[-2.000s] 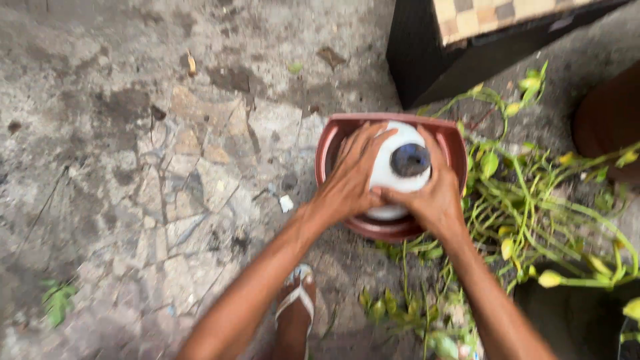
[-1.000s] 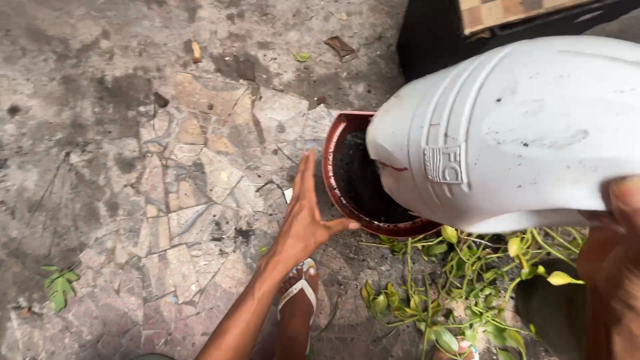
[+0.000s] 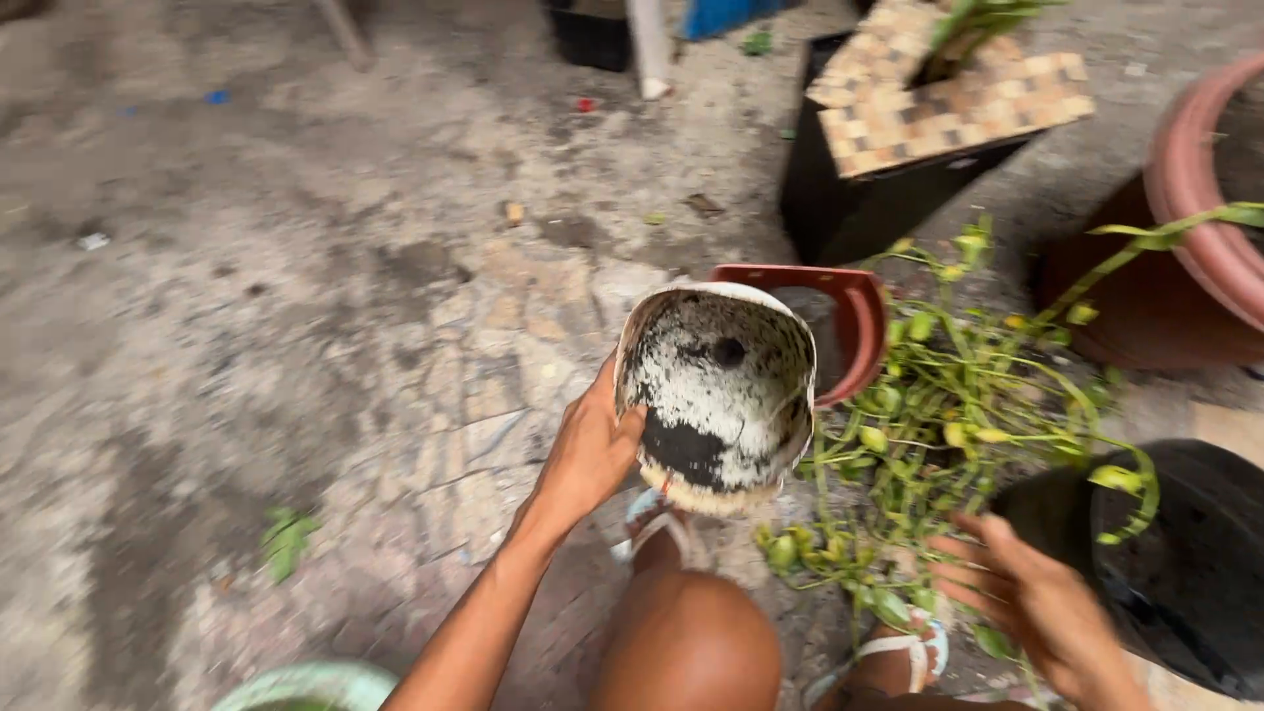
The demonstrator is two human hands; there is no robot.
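My left hand [image 3: 592, 444] grips the rim of a cut white plastic container [image 3: 716, 395], its mouth facing me. Dark soil clings to its inner walls, and a dark round spot shows at the bottom. Behind it, partly hidden, a reddish-brown plastic pot [image 3: 861, 336] rests on the ground. My right hand [image 3: 1017, 592], slightly blurred, is empty with its fingers apart, beside the trailing green vine [image 3: 938, 415] and left of a black pot [image 3: 1185, 563].
A black planter [image 3: 849, 197] with a mosaic-tiled top stands beyond the pot. At the right is a large terracotta-coloured pot [image 3: 1106, 276]. A pale green container rim [image 3: 306, 681] shows at the bottom left. My sandalled feet are below the white container.
The white container has moved from above the reddish pot, where it was tipped, into my left hand. My right hand has let go of it. The view has shifted to show more ground ahead.
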